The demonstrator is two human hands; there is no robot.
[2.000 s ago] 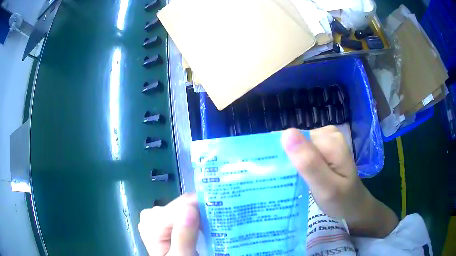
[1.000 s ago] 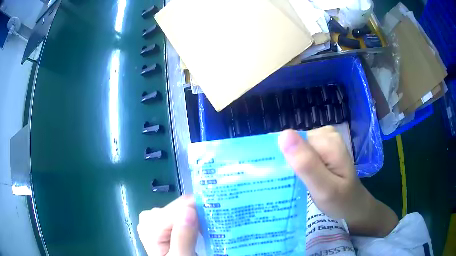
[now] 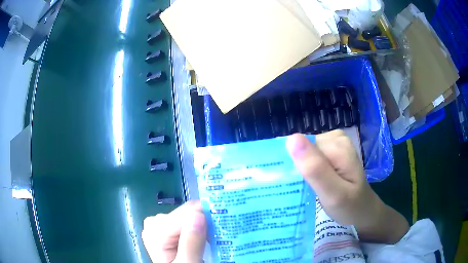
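Observation:
A light blue cooling patch packet [image 3: 256, 200] is held up in front of me, its side with dense dark print facing the camera. My left hand [image 3: 177, 233] pinches its left edge, and the bottom of the hand is cut off by the frame. My right hand [image 3: 333, 177] pinches its top right corner between thumb and bent fingers. The packet hides the near part of the blue crate [image 3: 378, 118], where rows of black moulded parts [image 3: 303, 110] lie.
A green conveyor belt [image 3: 77, 144] on the left carries a spaced row of black parts along its metal rail [image 3: 186, 128]. A tan cardboard sheet [image 3: 241, 46] overhangs the crate. A yellow tray [image 3: 390, 38] with dark pieces and waste cardboard [image 3: 431, 77] lie at the upper right.
The row of black parts on the belt has shifted down the frame, towards me. Both hands and the packet have hardly moved.

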